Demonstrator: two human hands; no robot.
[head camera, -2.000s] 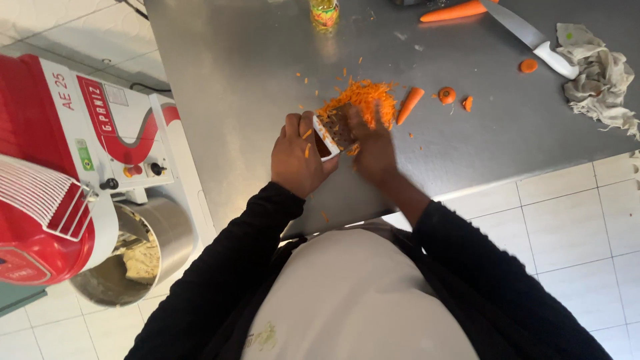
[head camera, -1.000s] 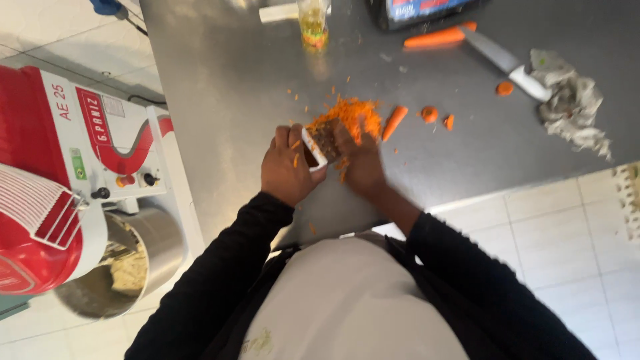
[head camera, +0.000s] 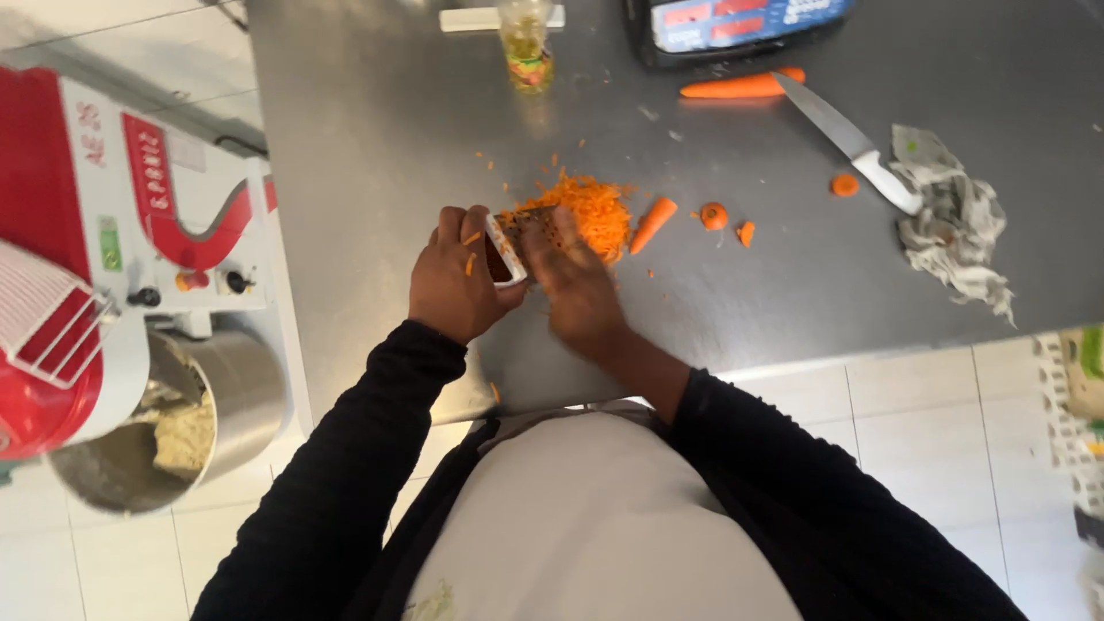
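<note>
My left hand (head camera: 457, 272) grips the white-rimmed end of a box grater (head camera: 507, 250), which lies on its side on the metal table. Orange shreds stick to its fingers. My right hand (head camera: 573, 276), blurred, lies over the grater's perforated face; whether a carrot piece is under the palm is hidden. A heap of grated carrot (head camera: 599, 211) lies at the grater's far end. Just right of the heap is a carrot piece (head camera: 653, 226), with a carrot end (head camera: 713, 216) and a small scrap (head camera: 746, 233) beyond it.
A whole carrot (head camera: 733, 86) touches the tip of a white-handled knife (head camera: 832, 121). Near the handle are a carrot slice (head camera: 844, 185) and a crumpled cloth (head camera: 953, 220). A bottle (head camera: 528, 52) and a scale (head camera: 742, 26) stand at the back. A mixer bowl with dough (head camera: 246, 405) is at left.
The view has shifted, showing more of the table's back. My left hand stays on the grater; my right hand remains over its face, blurred in each frame.
</note>
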